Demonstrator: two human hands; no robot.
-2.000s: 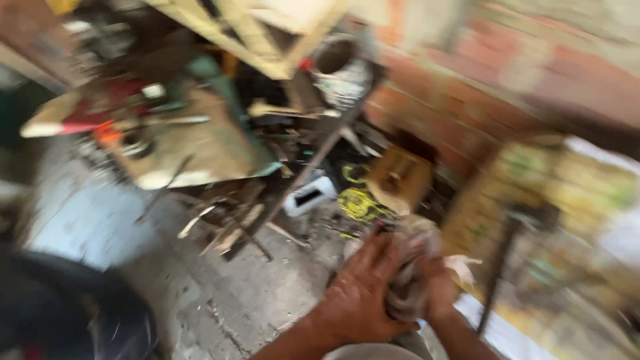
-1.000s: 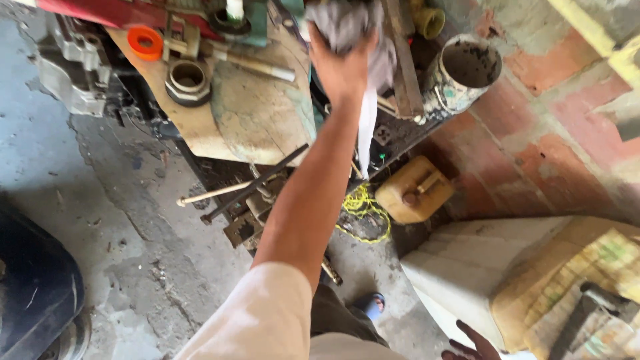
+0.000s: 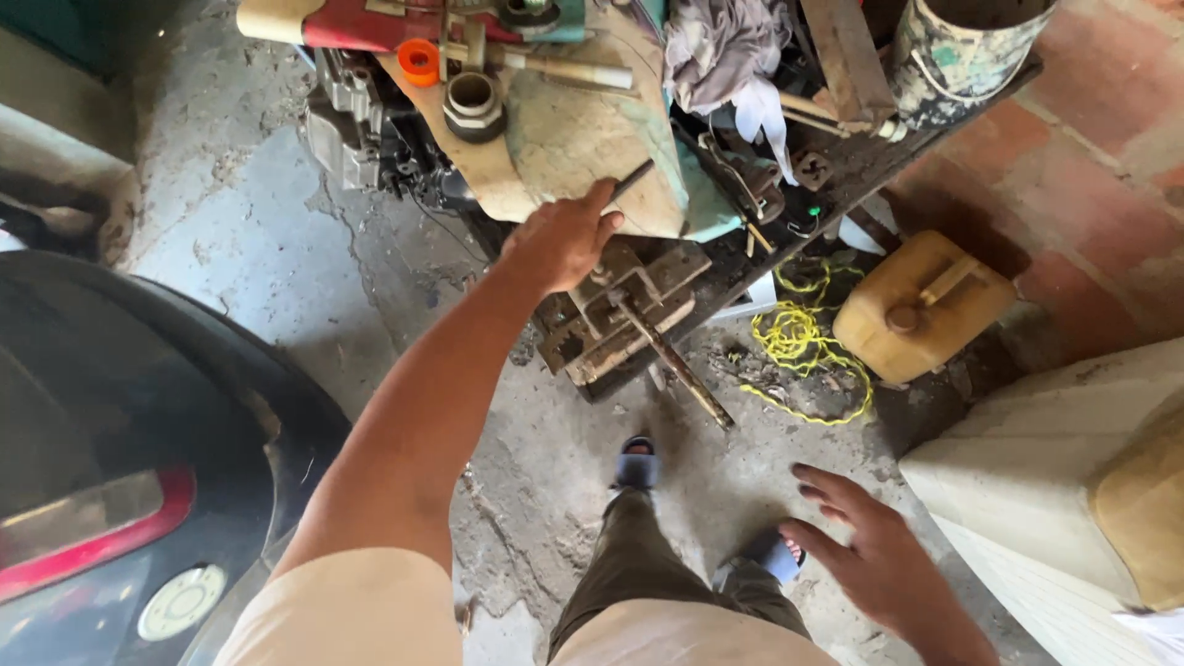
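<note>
My left hand is closed around a dark metal rod whose tip points up and right over the cardboard sheet on the workbench. Just below it, a rusty bench vise is fixed at the bench corner, its long handle slanting down to the right. My right hand hangs empty above the floor, fingers apart. A crumpled grey rag lies on the bench beside a white cloth strip. On the cardboard are a large metal pipe fitting and an orange plastic ring.
A paint-stained bucket stands at the bench's right. Below are a yellow plastic jug and tangled yellow cord. A dark car fills the left, a pale container the right. An engine part lies beside the bench.
The grey rag, in my left hand one second ago, now lies on the bench. My left hand has come back toward the vise and taken hold of a rod. More of my right hand shows.
</note>
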